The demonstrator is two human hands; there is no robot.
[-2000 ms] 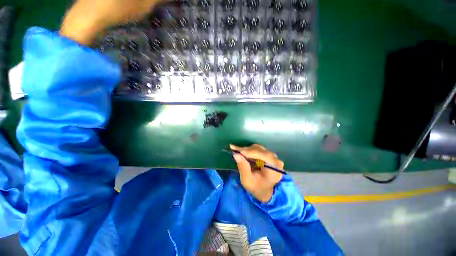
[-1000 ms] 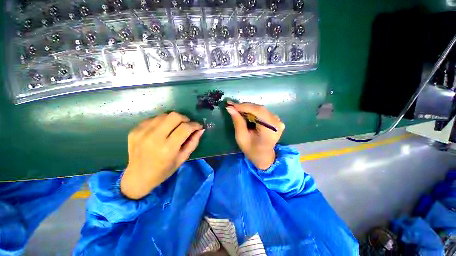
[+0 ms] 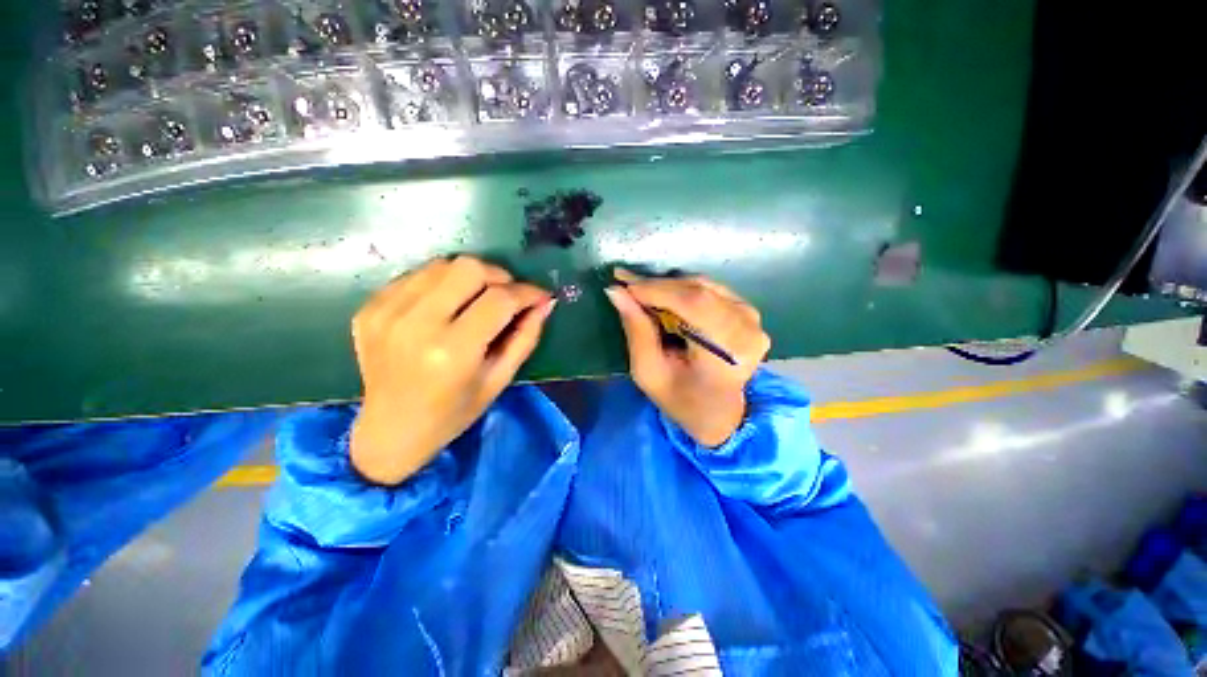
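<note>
My left hand (image 3: 450,351) pinches a small round component (image 3: 571,292) with a shiny face between thumb and fingertips, just above the green mat. My right hand (image 3: 695,347) holds a thin dark pen-like tool (image 3: 699,340) with a yellow-gold section; its tip is too small to make out. A loose pile of tiny black parts (image 3: 561,217) lies on the mat just beyond both hands. A clear blister tray (image 3: 397,143) with rows of pockets holding dark, shiny components spans the back of the mat.
A small grey-brown patch (image 3: 897,263) lies on the green mat (image 3: 199,331) at right. Black box-like equipment (image 3: 1092,146) stands at far right, with a grey tube (image 3: 1149,238) beside it. The bench's front edge runs under my wrists. Blue garments show at lower left and lower right.
My left hand has come down from over the tray and now holds a component beside my right hand. In the last second the view has shifted, and the tray sits higher in it.
</note>
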